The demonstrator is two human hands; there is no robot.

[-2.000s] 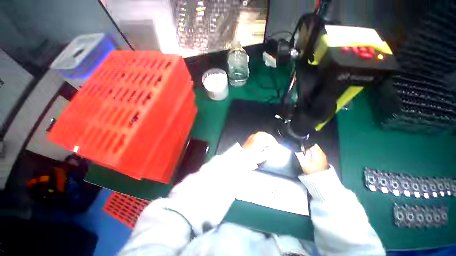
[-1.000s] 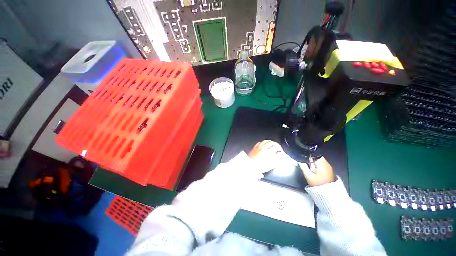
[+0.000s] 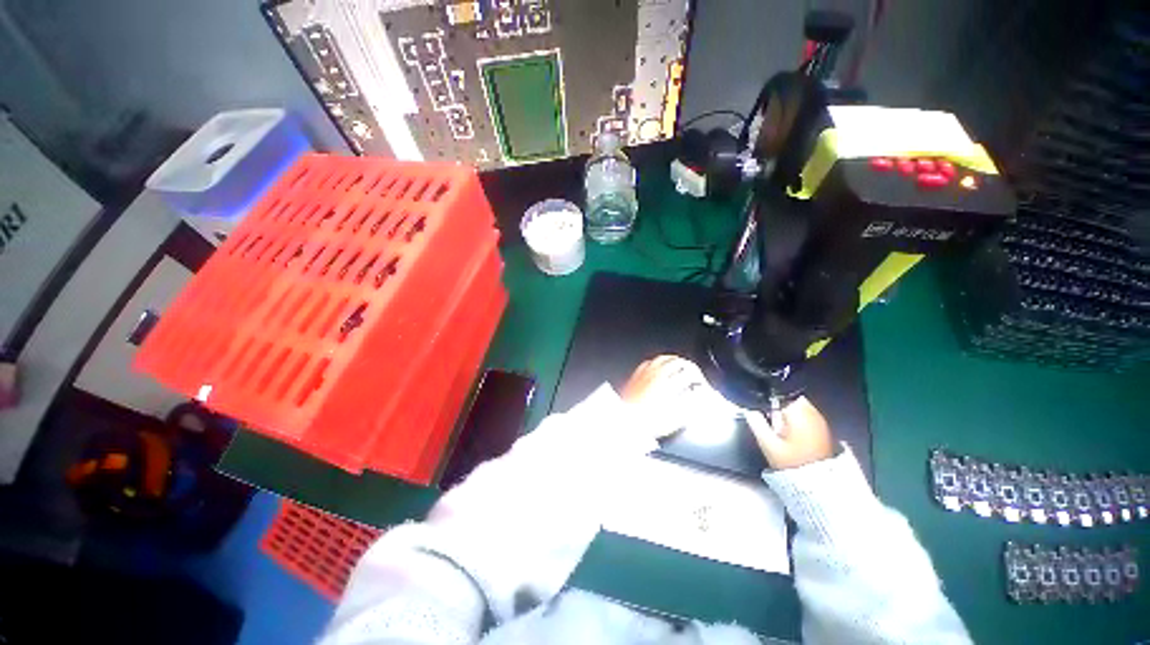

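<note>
The black digital microscope (image 3: 883, 202) stands over a flat black base (image 3: 618, 330), with a bright light spot under its lens. My left hand (image 3: 662, 388) is at the left side of the light, fingers curled and partly washed out. My right hand (image 3: 795, 435) is just below and right of the lens, fingertips together. What either hand holds is too small and glared to tell. The monitor (image 3: 505, 88) shows a magnified circuit board with a green rectangle. A white paper slip (image 3: 706, 510) lies at the base's front edge.
A red slotted tray stack (image 3: 341, 302) stands left, a dark phone (image 3: 494, 422) beside it. A white tub (image 3: 555, 237) and clear bottle (image 3: 610, 195) stand behind. Two rows of board modules (image 3: 1034, 489) lie right, before stacked black trays (image 3: 1072, 284). A blue-white box (image 3: 227, 158) is back left.
The monitor picture has gone from blurred rows to a sharp magnified board. The camera view has shifted slightly. Both hands have stayed under the lens with little movement.
</note>
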